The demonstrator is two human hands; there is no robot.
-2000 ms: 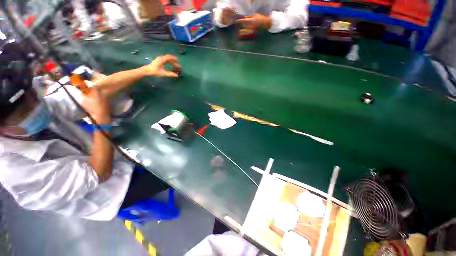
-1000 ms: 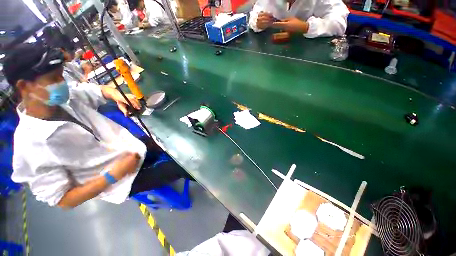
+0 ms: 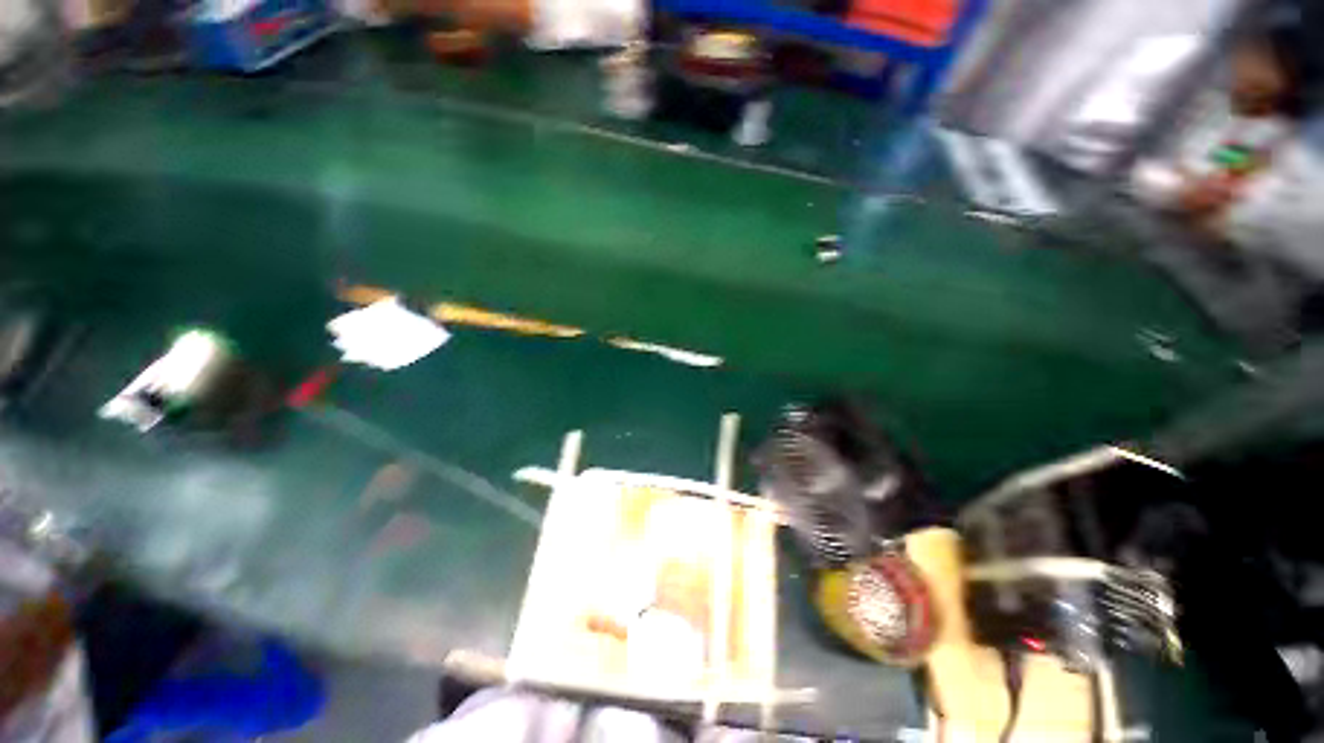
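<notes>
No hand of mine shows; only pale sleeve or coat cloth appears at the bottom edge. The work board (image 3: 558, 595), cream and brown with tape strips, lies nearest in front of me, with blurred white pads (image 3: 667, 647) on it. A thin solder wire (image 3: 421, 459) runs from the left towards the board. The green-rimmed solder spool (image 3: 189, 372) is at the left, blurred. The round yellow-red tin (image 3: 877, 607) with shiny metal inside is right of the board.
The fume fan (image 3: 822, 486) stands behind the tin. A dark taped box (image 3: 1034, 537) is at the right. White crumpled paper (image 3: 389, 334) and a small round part (image 3: 828, 248) lie on the green bench (image 3: 610, 218). A blurred person (image 3: 1234, 167) is at the upper right.
The view has swung right, so bench things sit further left. The neighbour at the left has mostly left the picture; the tin, taped box and a person at the upper right now show.
</notes>
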